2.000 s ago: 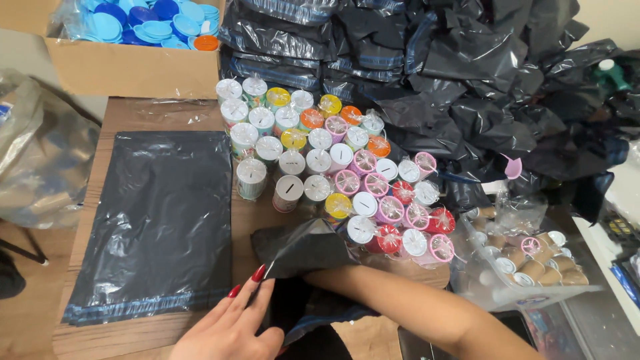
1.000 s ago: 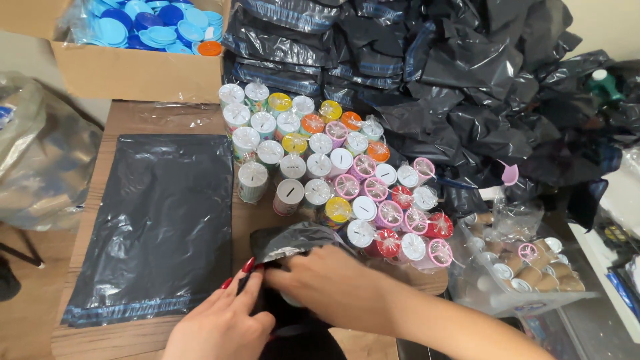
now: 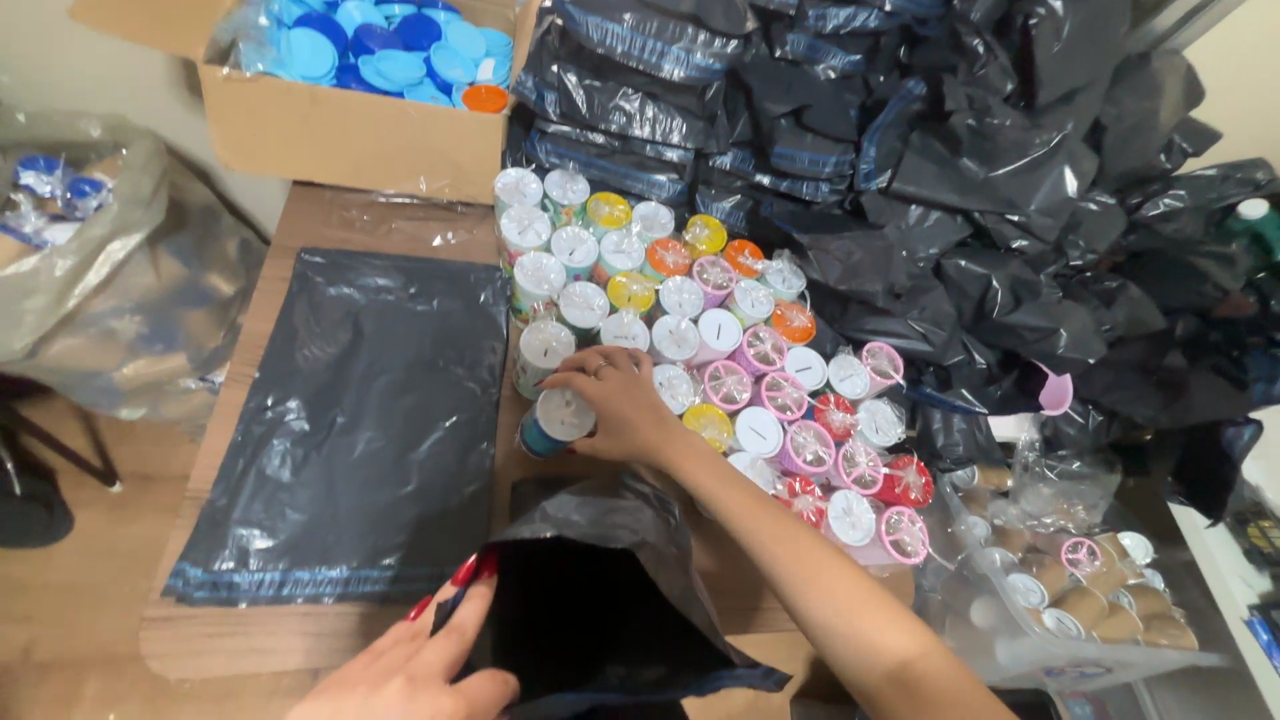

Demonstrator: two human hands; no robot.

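My right hand holds a plastic-wrapped canister with a white slotted lid, at the near left edge of the group of wrapped canisters. Their lids are white, yellow, orange, pink and red. With its fingers on the left edge of the mouth, my left hand grips a black plastic mailing bag, which gapes toward me; its inside is dark. A flat stack of black mailing bags lies left of the canisters on the wooden table.
A cardboard box of blue lids stands at the back left. Filled black bags are piled behind the canisters. A clear plastic bin of cardboard tubes is at the right, and a large translucent sack at the left.
My right hand has moved from the black bag's mouth to a canister beyond it. The bag's mouth now gapes wider. My left hand stays at the bag.
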